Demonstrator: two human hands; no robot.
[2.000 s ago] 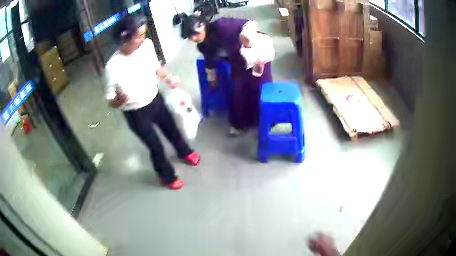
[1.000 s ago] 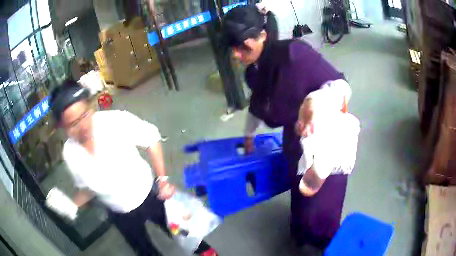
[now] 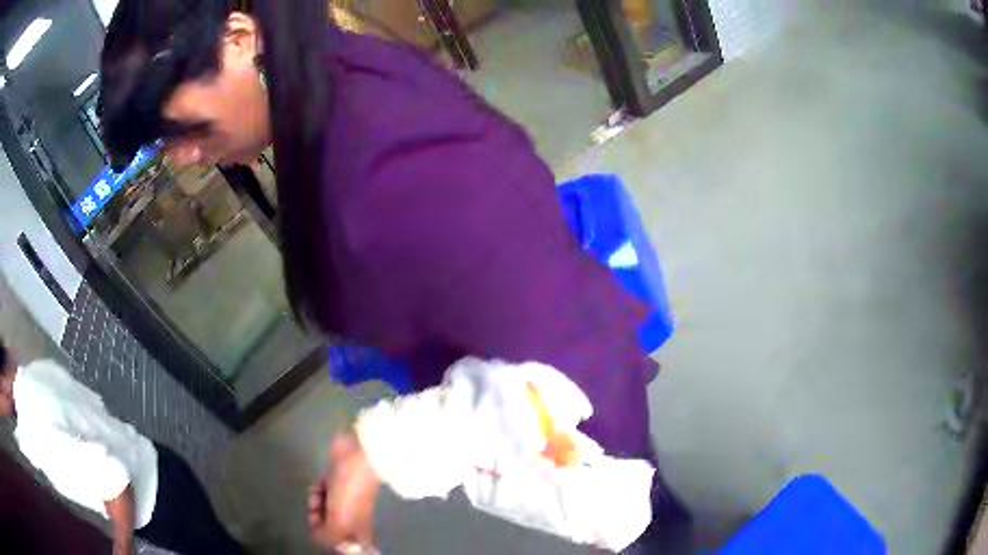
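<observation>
Neither of my hands can be made out. A blue plastic stool (image 3: 807, 520) stands at the bottom right, cut off by the picture's edge, with only its top part showing. Another blue stool (image 3: 620, 244) is partly hidden behind a person in purple, its parts showing on both sides of the body. A crinkled white plastic bag with something orange in it (image 3: 520, 444) hangs at that person's forearm, close in front of me.
The person in purple (image 3: 455, 217) leans across the left and middle. A person in a white top (image 3: 81, 434) is at the lower left. Dark-framed glass doors (image 3: 206, 293) stand behind them. Grey floor (image 3: 802, 239) lies at the right.
The person in purple is much closer and further left in view, with the carried stool now mostly hidden behind them. The white-topped person has shifted to the lower left edge.
</observation>
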